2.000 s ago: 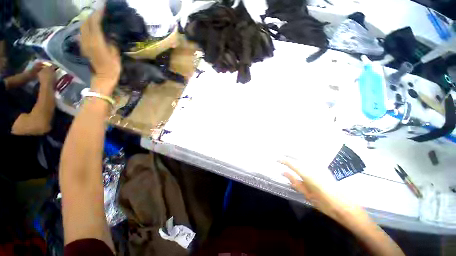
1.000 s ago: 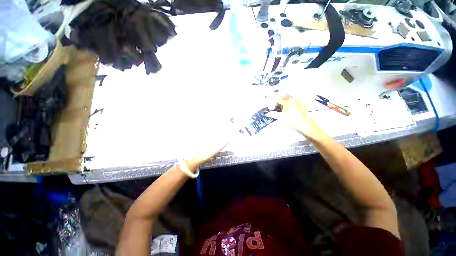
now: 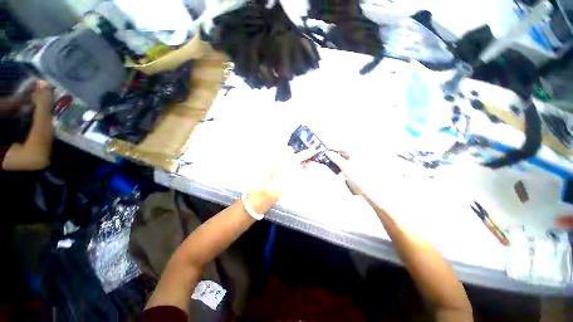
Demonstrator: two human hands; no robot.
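Note:
A small fan of black cut labels [image 3: 303,138] with white print is held above the white table, at the middle of the view. My left hand [image 3: 288,175], washed out by glare, grips the labels from below. My right hand [image 3: 347,171] is close on the right, its fingers at a dark piece at the lower right end of the labels. Glare and blur hide exactly how the right fingers hold it. Thread snips [image 3: 490,223] lie on the table at the right, away from both hands.
Dark cloth strips [image 3: 267,47] lie heaped at the table's far side. Cardboard [image 3: 164,135] with black tape and a yellow basket [image 3: 173,58] are at left. The machine lamp [image 3: 417,100] is at right. Another person's arm [image 3: 39,129] shows far left.
The view has swung left again. The labels, earlier lying on the table and then between my hands near its front, are now held up further left. The snips remain on the table.

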